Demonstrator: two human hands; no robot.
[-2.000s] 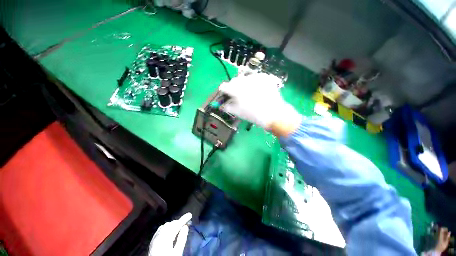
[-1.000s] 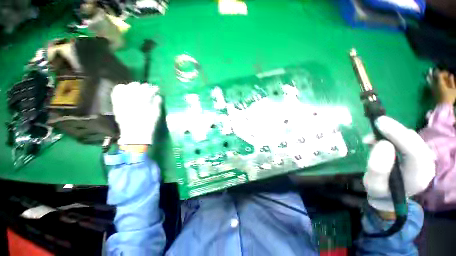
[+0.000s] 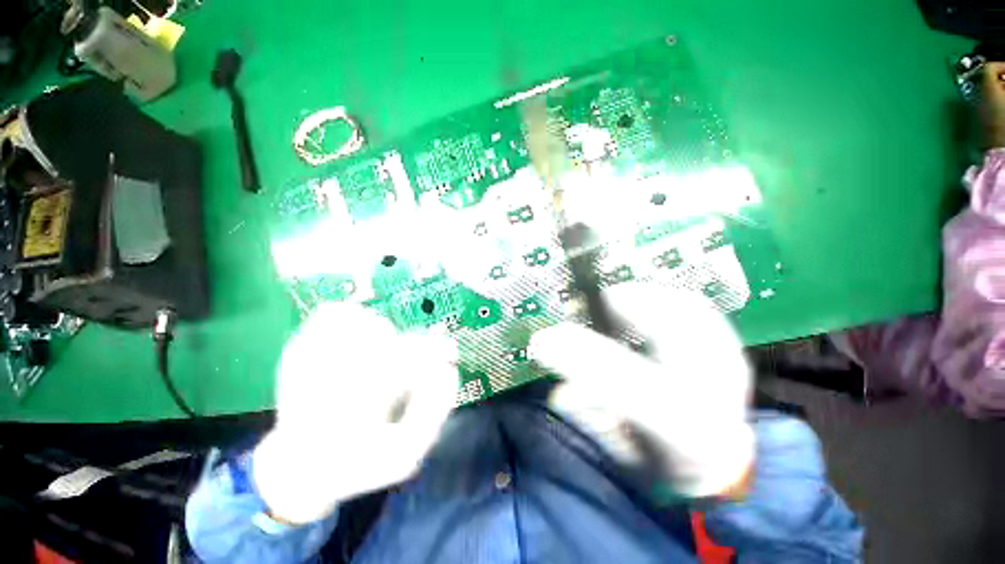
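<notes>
The green printed circuit board [image 3: 452, 165] lies flat in front of me, with strong glare across its middle. My right hand [image 3: 661, 386], in a white glove, holds the soldering iron [image 3: 584, 264] by its dark handle. The iron points away from me over the board, and its blurred tip is hard to place. My left hand [image 3: 358, 402], also gloved in white, is over the board's near left edge, fingers bent towards my right hand. It is blurred, and I cannot tell whether it holds anything.
The dark soldering station [image 3: 165, 231] stands left, its cord in front. A black brush-like stick [image 3: 241, 121] and a coil of solder wire [image 3: 328, 136] lie behind the board. A pale bottle [image 3: 127, 55] is back left. A person's pink sleeve [image 3: 979, 286] shows at right.
My right hand has brought the iron from the right side to over the board. My left hand has moved from beside the station to the board's near edge. The view has shifted right.
</notes>
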